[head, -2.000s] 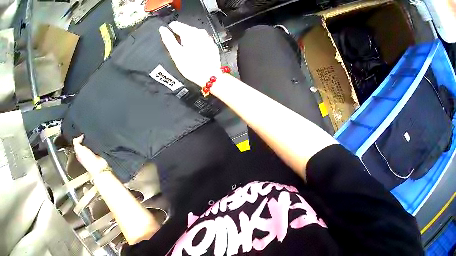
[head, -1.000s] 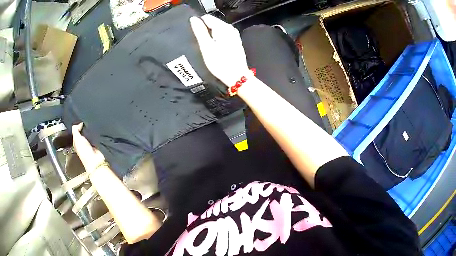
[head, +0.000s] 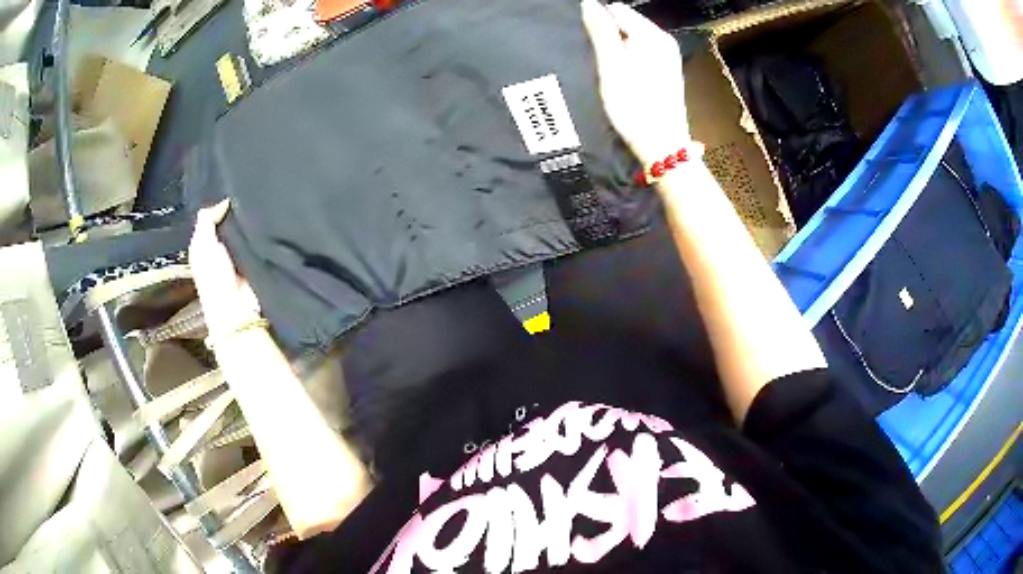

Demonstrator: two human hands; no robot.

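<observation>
A dark grey-black sewn fabric piece (head: 370, 157) is spread out over my lap, slightly shiny and creased. A white brand label (head: 540, 114) with dark print sits on its right part, with a black care label (head: 580, 203) just below. My left hand (head: 222, 269) holds the piece at its left edge, fingertips at the edge and partly behind it. My right hand (head: 642, 84) holds it at the upper right edge, near the top of the picture. The fingers under the fabric are hidden.
On the right, a blue plastic crate (head: 858, 216) holds dark pieces (head: 940, 280). An open cardboard carton (head: 735, 168) with dark items stands beside it. On the left are beige fabric bags (head: 51, 392) and a metal rack tube (head: 126, 364). An orange-red part (head: 342, 10) is at the top.
My right hand has moved right and up, drawing the fabric piece wider and flatter. The labels have shifted right. My left hand has moved slightly right and up, still holding the left edge.
</observation>
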